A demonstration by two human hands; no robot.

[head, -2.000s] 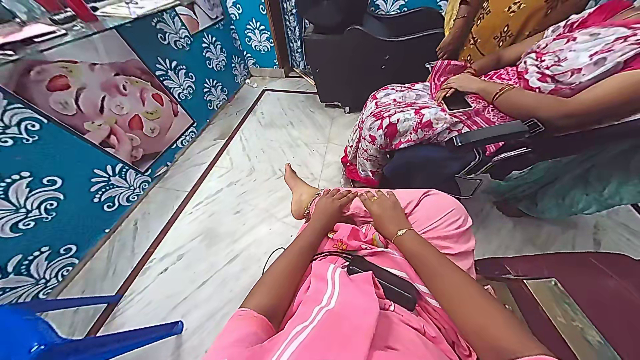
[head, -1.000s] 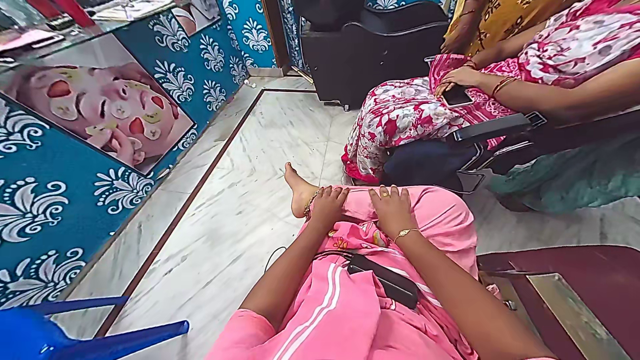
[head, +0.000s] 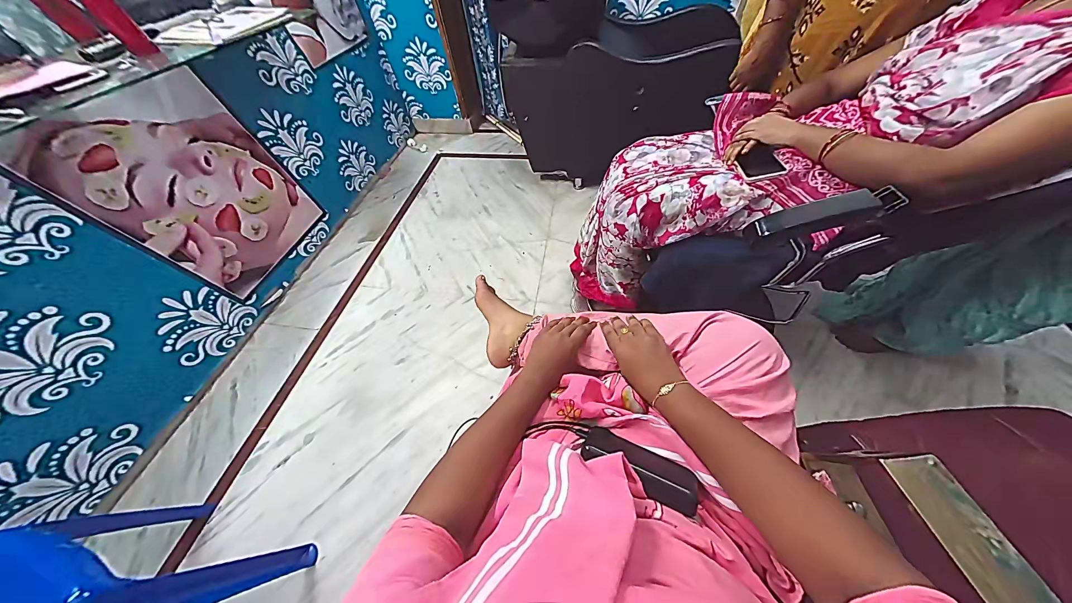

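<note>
My left hand [head: 559, 345] rests palm down on the pink trouser leg [head: 729, 352] near the ankle of my raised bare foot [head: 501, 322]. Just to its right, my right hand [head: 638, 356] lies flat on the same leg, with a ring on one finger and a thin bracelet at the wrist. Neither hand holds an object, and the two do not touch. A black box-shaped device [head: 645, 469] with a cable lies in my lap, between my forearms.
At right a seated person in a floral dress [head: 662, 197] holds a smartphone [head: 762, 163] beside a black armrest [head: 825, 211]. Another person sits behind. A blue plastic chair [head: 50, 569] is at lower left, a glass counter [head: 193, 46] at upper left, a maroon seat [head: 1005, 469] at lower right.
My fingers have shifted slightly on the trouser leg; both hands stay on it. The seated person's hand has moved a little over the phone.
</note>
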